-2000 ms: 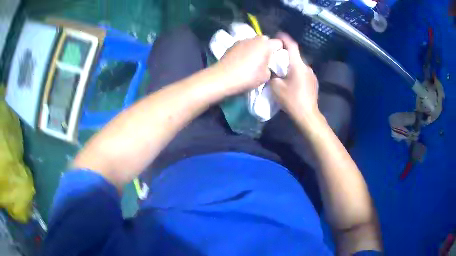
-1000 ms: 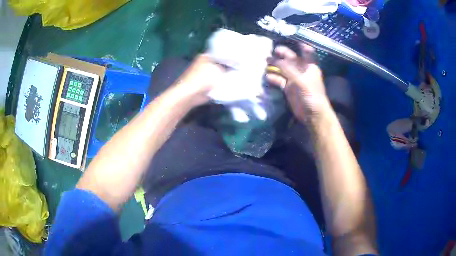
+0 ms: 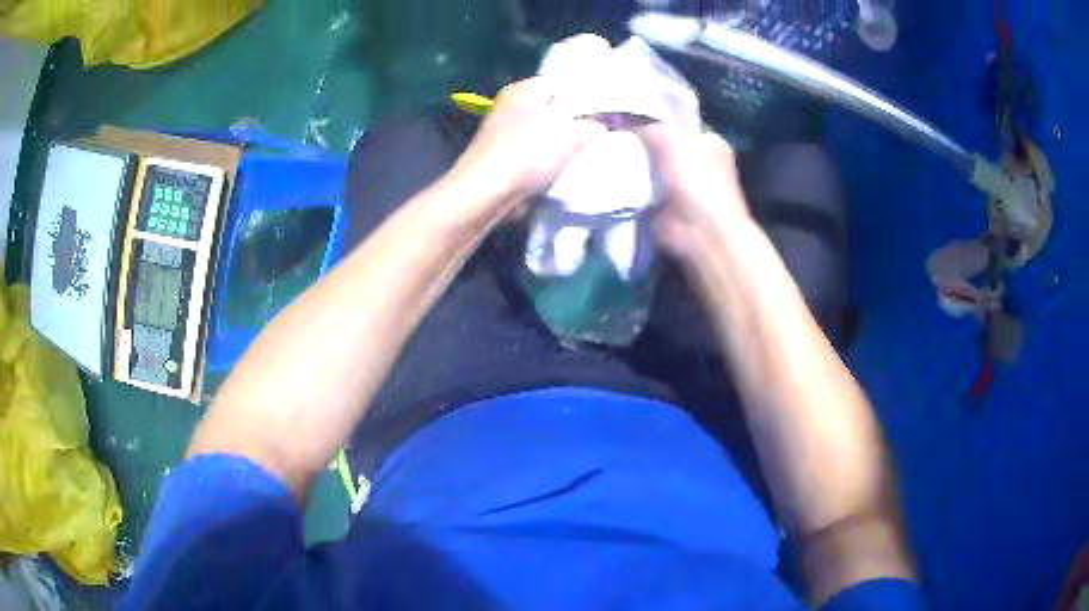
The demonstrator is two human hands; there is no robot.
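A stuffed white plush unicorn (image 3: 615,173) is held over my lap, its plump body towards the top and two rounded white legs pointing down towards me. A yellow pointed part (image 3: 472,103), which looks like the horn, sticks out to the left beside my left hand. My left hand (image 3: 525,137) grips the toy's left side. My right hand (image 3: 702,179) grips its right side, with the fingers partly hidden by the plush. A narrow dark gap shows between the upper body and the rounded part below it.
The silver stuffing nozzle (image 3: 824,81) runs from its mount (image 3: 1015,197) on the blue machine panel to just beyond the toy. A digital scale (image 3: 161,275) rests on a blue stool (image 3: 332,239) at left. Yellow bags (image 3: 54,442) lie at the left edge and top left.
My right hand, apart from the toy a second ago, has closed on its right side. The toy has turned, and the yellow part now shows at left.
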